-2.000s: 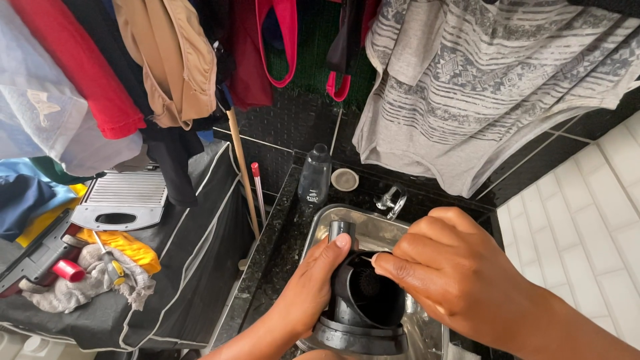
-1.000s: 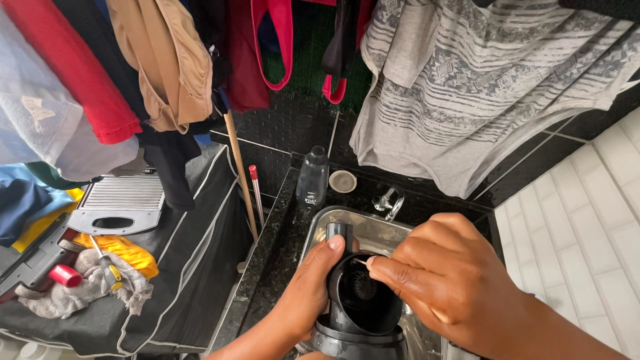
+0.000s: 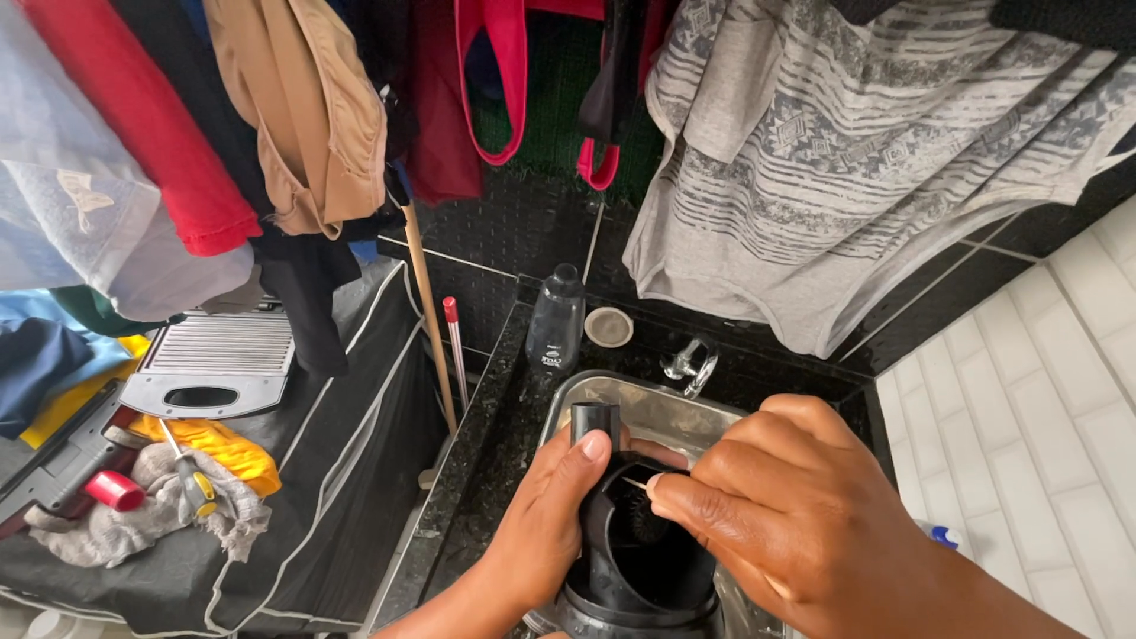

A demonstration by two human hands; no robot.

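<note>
My left hand (image 3: 550,515) grips a black plastic appliance part (image 3: 652,568) by its short upright tube, thumb against the tube. The part is wet, hollow and wide-mouthed, and it is over the stainless steel sink (image 3: 586,384). Pinched between the thumb and fingers of my right hand (image 3: 781,497) is a thin, light-coloured stick (image 3: 635,483), its tip at the rim of the opening. A dark round bristly or ridged piece (image 3: 646,519) shows inside the opening. The lower end of the part runs out of view.
Behind the sink are a chrome tap (image 3: 690,364), a round whitish lid or dish (image 3: 609,327) and a dark bottle (image 3: 556,319). Clothes hang above, including a grey patterned top (image 3: 834,169). A covered surface (image 3: 328,470) at left holds a grill plate (image 3: 217,355), cloths and a screwdriver (image 3: 193,479).
My right hand and the stick have shifted slightly at the opening. The left hand keeps its hold on the black part.
</note>
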